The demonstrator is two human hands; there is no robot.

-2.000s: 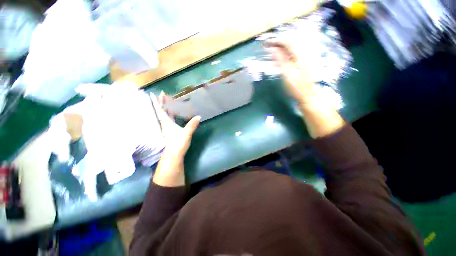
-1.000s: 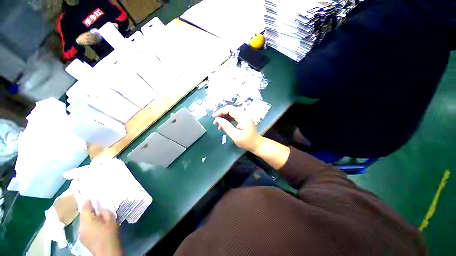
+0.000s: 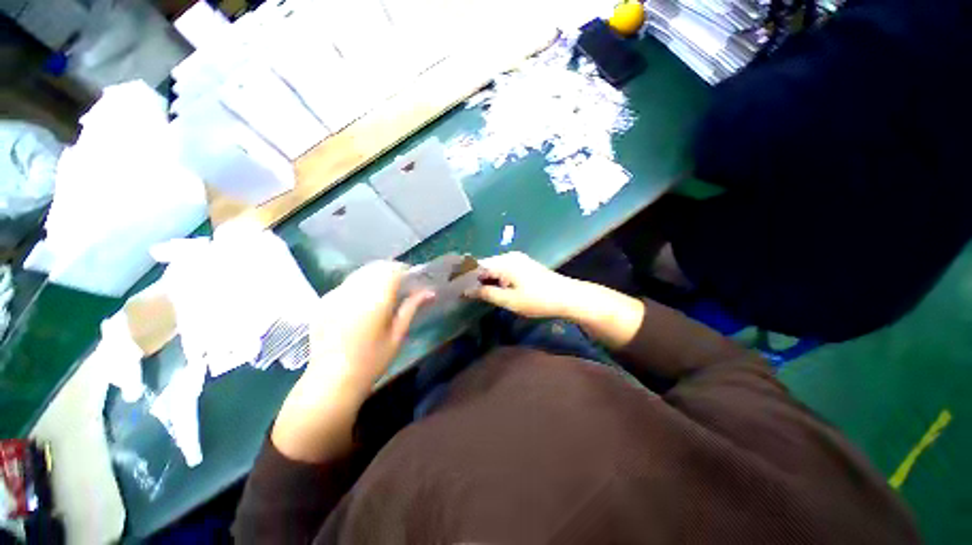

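Note:
My left hand point(image 3: 368, 319) and my right hand point(image 3: 517, 285) hold a small grey-white folding carton point(image 3: 439, 285) between them, low over the table's near edge. A brown opening shows at its right end, by my right fingers. My left hand covers part of its left side. Two cartons point(image 3: 357, 226) stand side by side just behind my hands, each with a small dark notch near its top edge. A stack of white carton blanks point(image 3: 286, 343) lies left of my left hand. A shiny white pile of small packets point(image 3: 554, 112) lies beyond my right hand.
Rows of white boxes point(image 3: 309, 80) stand on a tan board point(image 3: 357, 133) behind. A bulky white bundle point(image 3: 123, 197) and torn paper point(image 3: 181, 410) are at left. A black object point(image 3: 610, 51), an orange ball point(image 3: 627, 17) and a dark-clothed person point(image 3: 842, 170) are at right.
My left hand has moved from the blank stack to the middle, and my right hand has come in to meet it. Both now hold a carton. The view has shifted.

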